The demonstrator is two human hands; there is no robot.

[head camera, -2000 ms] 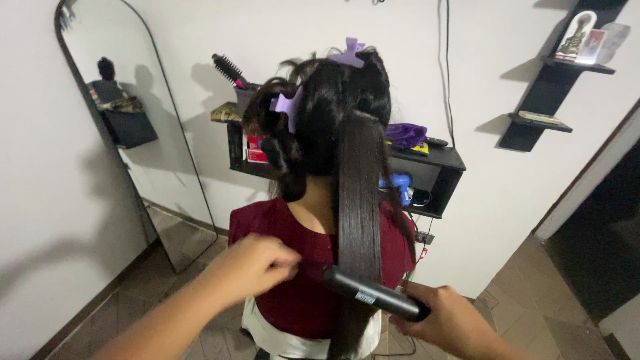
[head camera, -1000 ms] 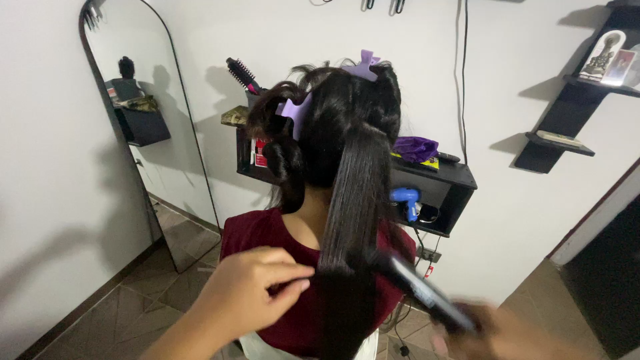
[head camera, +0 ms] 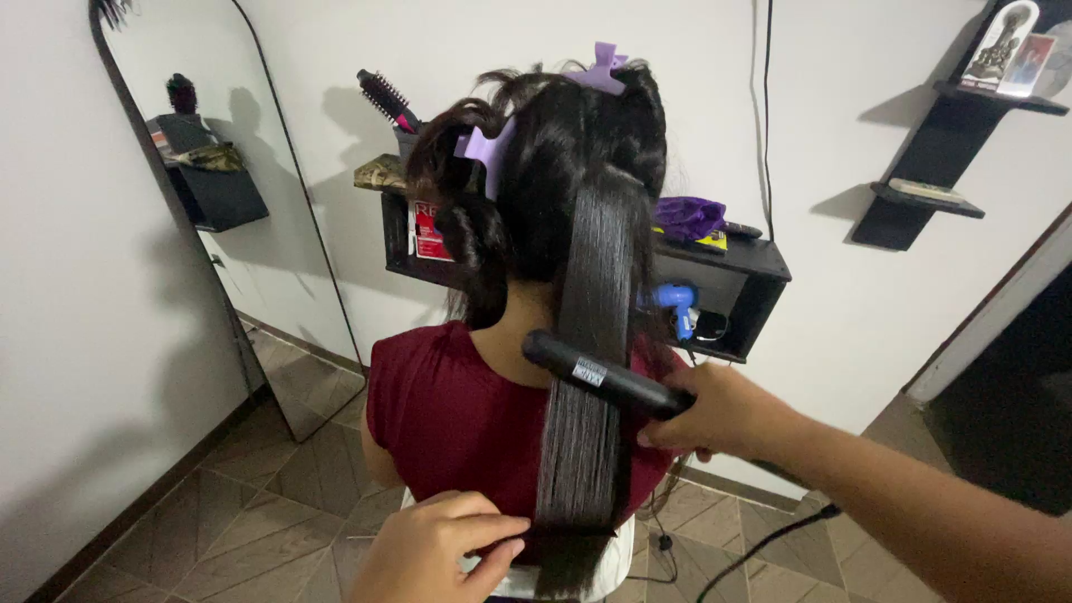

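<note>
A person in a dark red top sits facing away, with long dark hair [head camera: 586, 452] hanging down the back in a straight section. My right hand [head camera: 712, 410] grips a black hair straightener [head camera: 607, 377], which lies across this section at about shoulder height. Lower down, my left hand [head camera: 456, 540] is beside the hair, its fingers pinching what looks like a thin dark comb [head camera: 574, 531] that crosses the strands. Purple claw clips hold up other hair, one at the left side [head camera: 487, 155] and one on top [head camera: 601, 71]. The straightener's plates are hidden.
A black wall shelf [head camera: 766, 260] behind the person holds a blue hair dryer [head camera: 674, 297], a purple cloth [head camera: 691, 218] and a round brush [head camera: 387, 100]. An arched mirror [head camera: 276, 251] leans at left. A cord [head camera: 762, 544] hangs below my right arm.
The straightener, lower and off to the right a second ago, now lies across the hair higher up. My left hand has moved down to near the lower part of the section.
</note>
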